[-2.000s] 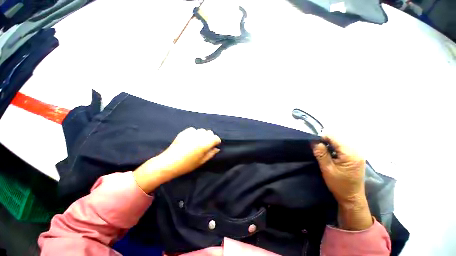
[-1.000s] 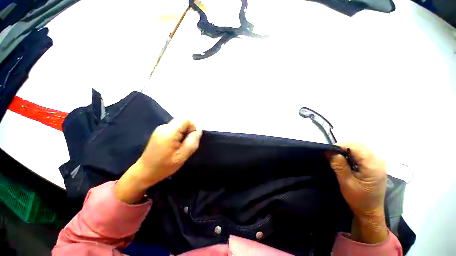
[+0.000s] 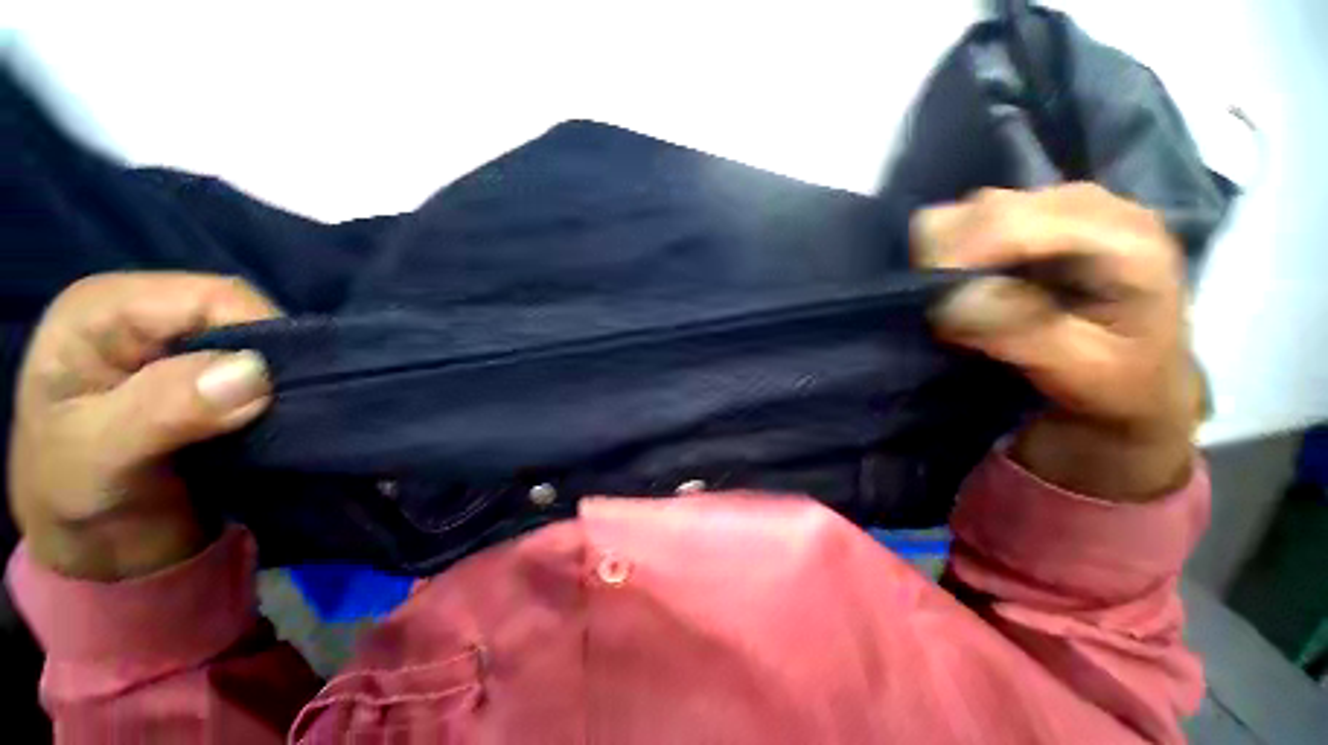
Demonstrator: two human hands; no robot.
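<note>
The dark denim garment [image 3: 583, 349] is stretched between my two hands, raised close to the camera. My left hand [image 3: 139, 415] grips its edge at the left, thumb on top. My right hand [image 3: 1063, 313] grips the edge at the right, fingers curled over it. A seam line runs across the taut band between them. Small metal buttons [image 3: 543, 495] show on the garment below the band, just above my shirt. The view is blurred, and I cannot see the snips in my right hand.
The white tabletop [image 3: 437, 73] lies behind the garment. A greyish dark part of cloth [image 3: 1136, 117] stands up behind my right hand. My pink shirt front [image 3: 699, 626] fills the bottom, with bits of blue [image 3: 350, 590] beside it.
Both hands have lifted the garment closer to the camera and moved wider apart, the left hand far to the left. The black strap-like piece and red tape are no longer in view.
</note>
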